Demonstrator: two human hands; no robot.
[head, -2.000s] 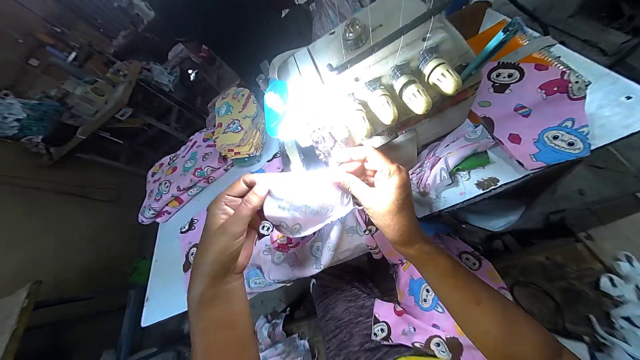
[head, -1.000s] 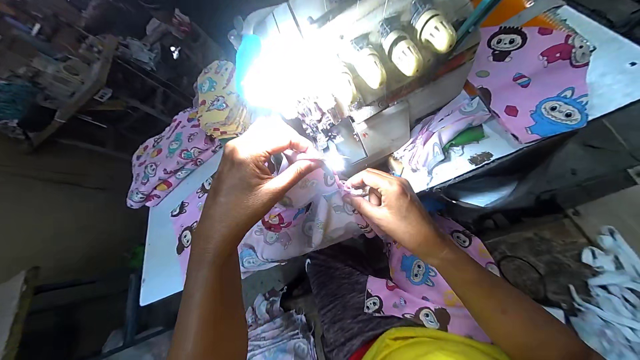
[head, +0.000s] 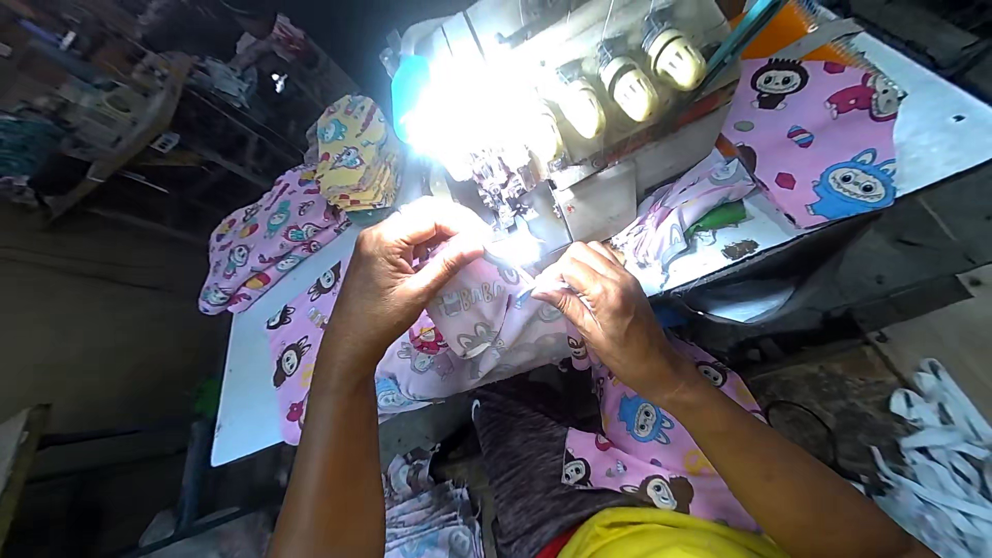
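Observation:
A piece of pink printed fabric (head: 496, 318) is stretched between my two hands, just in front of the needle area of an overlock sewing machine (head: 597, 201). My left hand (head: 415, 271) pinches its upper left edge between thumb and fingers. My right hand (head: 604, 302) pinches the edge on the right, with its fingers curled. Bright lamp glare hides much of the machine head and the fabric edge by my left fingertips. More pink printed fabric (head: 666, 434) lies over my lap.
Yellow printed pieces (head: 356, 155) are stacked at the table's left, beside pink printed fabric (head: 267, 236). A pink printed panel (head: 821, 139) lies at the right, near crumpled fabric (head: 682, 209). Fabric pieces (head: 434, 511) hang or lie below the table; white strips (head: 938, 434) are at the lower right.
Two seconds ago both hands held the fabric up, spread between them. It now hangs lower, near the machine's needle area, and my right hand has turned with its fingers curled.

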